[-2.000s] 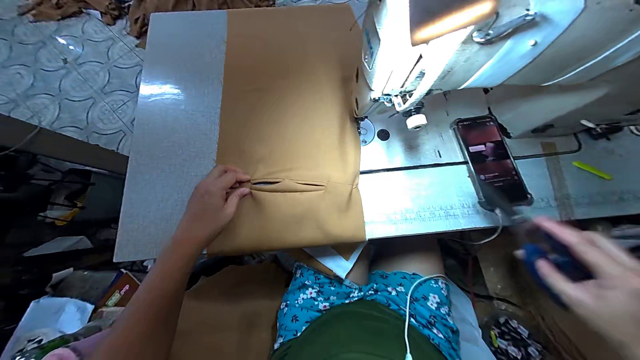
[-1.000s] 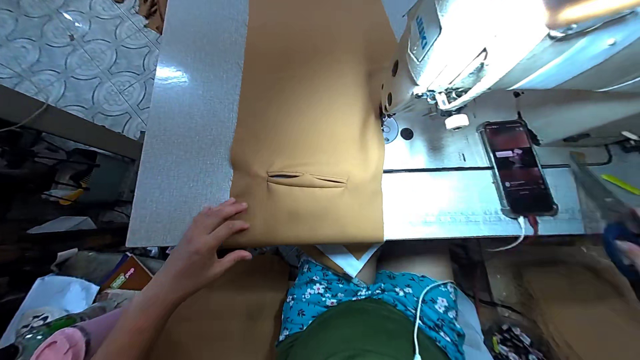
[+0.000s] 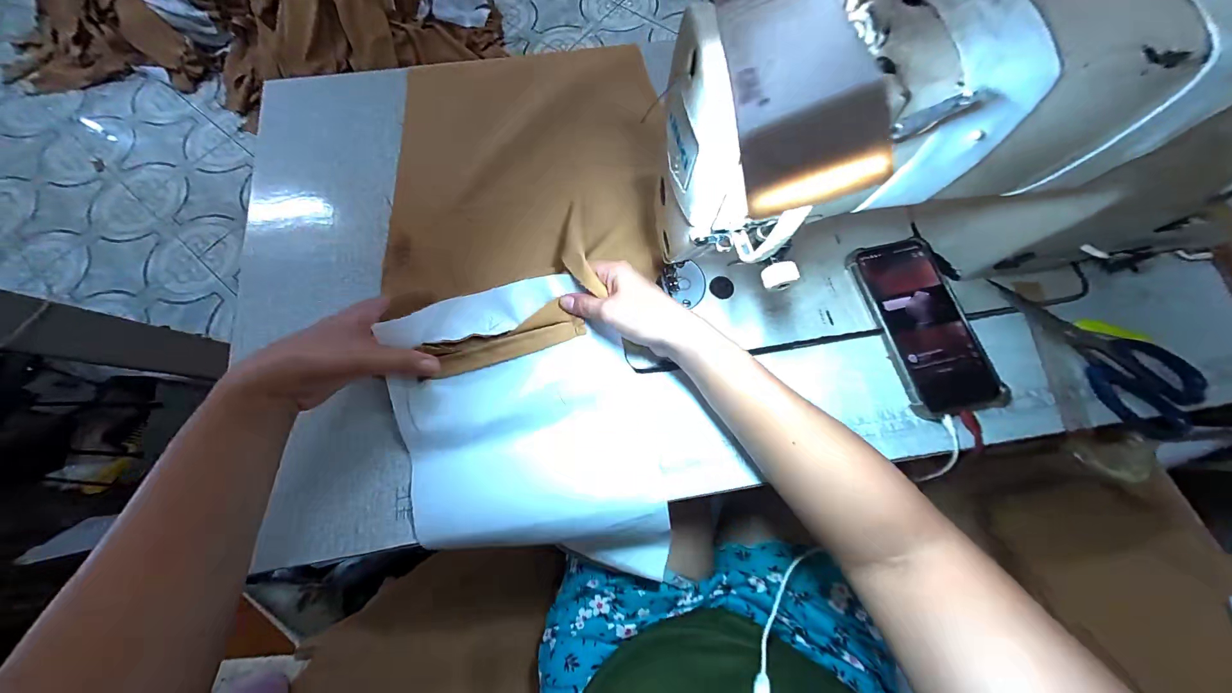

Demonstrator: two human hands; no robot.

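A tan fabric panel (image 3: pixel 510 164) lies on the sewing table, its near part folded back so that a white backing layer (image 3: pixel 539 433) shows. Across the white runs a narrow tan fabric strip (image 3: pixel 505 348) with a slit-like opening. At the strip's left end is my left hand (image 3: pixel 332 354), its thumb on the strip and its other fingers partly under the cloth. My right hand (image 3: pixel 626 306) pinches a raised tan fold at the right end, between thumb and fingers. Blue-handled scissors (image 3: pixel 1107 356) lie at the right, apart from both hands.
The industrial sewing machine (image 3: pixel 818 115) stands at the upper right, its needle area close beyond my right hand. A phone (image 3: pixel 926 327) with cables plugged in lies right of it, near a yellow-green object (image 3: pixel 1112 330). Brown cloth (image 3: pixel 356 38) is heaped on the tiled floor.
The scissors, held in my right hand two seconds ago, now lie on the table. My right hand has come left onto the cloth. The panel's near part is turned over, exposing its white side.
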